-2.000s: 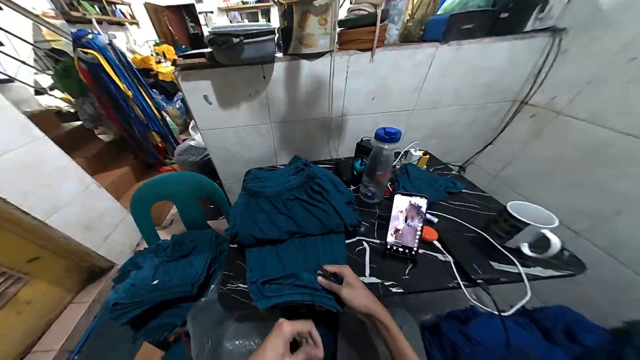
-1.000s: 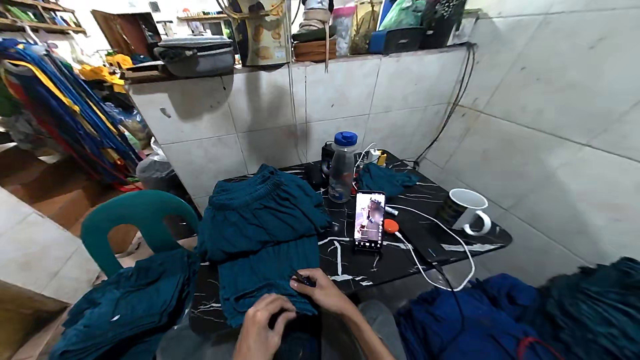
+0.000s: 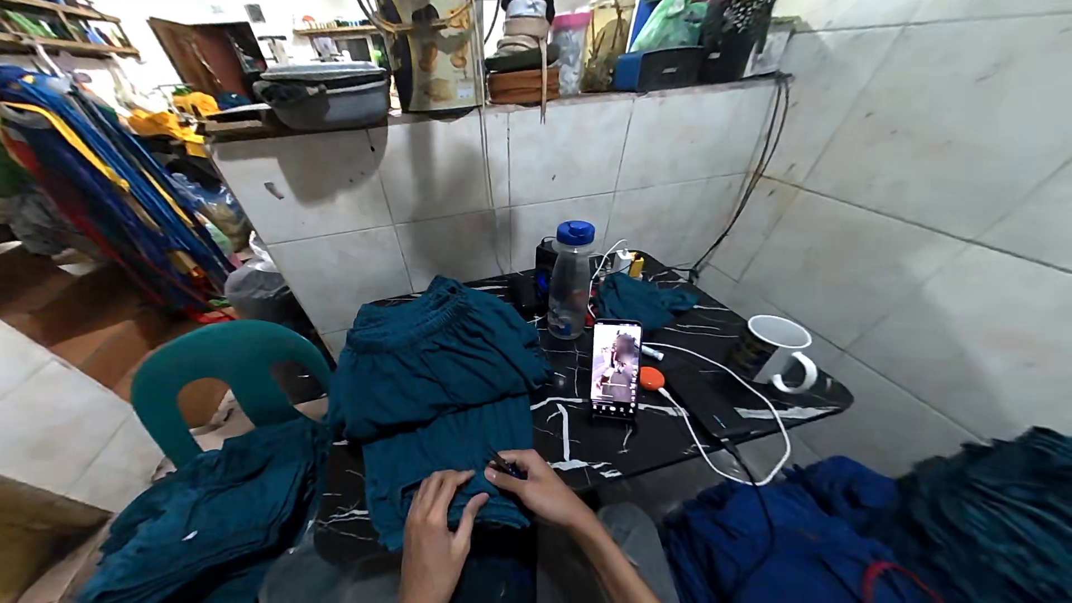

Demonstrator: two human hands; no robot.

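Note:
Teal garments with gathered elastic waistbands (image 3: 435, 360) lie folded on the black marbled table, their lower part toward me. My left hand (image 3: 440, 519) rests on the near end of the cloth, fingers bent over it; whether it pinches the fabric I cannot tell. Just right of it, my right hand (image 3: 532, 486) holds a small dark tool (image 3: 507, 466), possibly thread snips, over the cloth's right edge. A lit smartphone (image 3: 615, 368) stands upright to the right of the garments. Behind it are a clear plastic bottle with a blue cap (image 3: 572, 280) and a small teal cloth (image 3: 643, 299).
A mug (image 3: 770, 352), an orange round object (image 3: 651, 379) and a white cable (image 3: 783, 419) are on the table's right. A green plastic chair (image 3: 226, 335) stands left, near stacked teal garments (image 3: 209, 502). Blue cloth (image 3: 787, 536) lies lower right. A tiled wall (image 3: 569, 159) stands behind.
My left hand has moved onto the near end of the teal cloth and its fingers have spread out. My right hand still holds the dark tool. The view has turned to the right.

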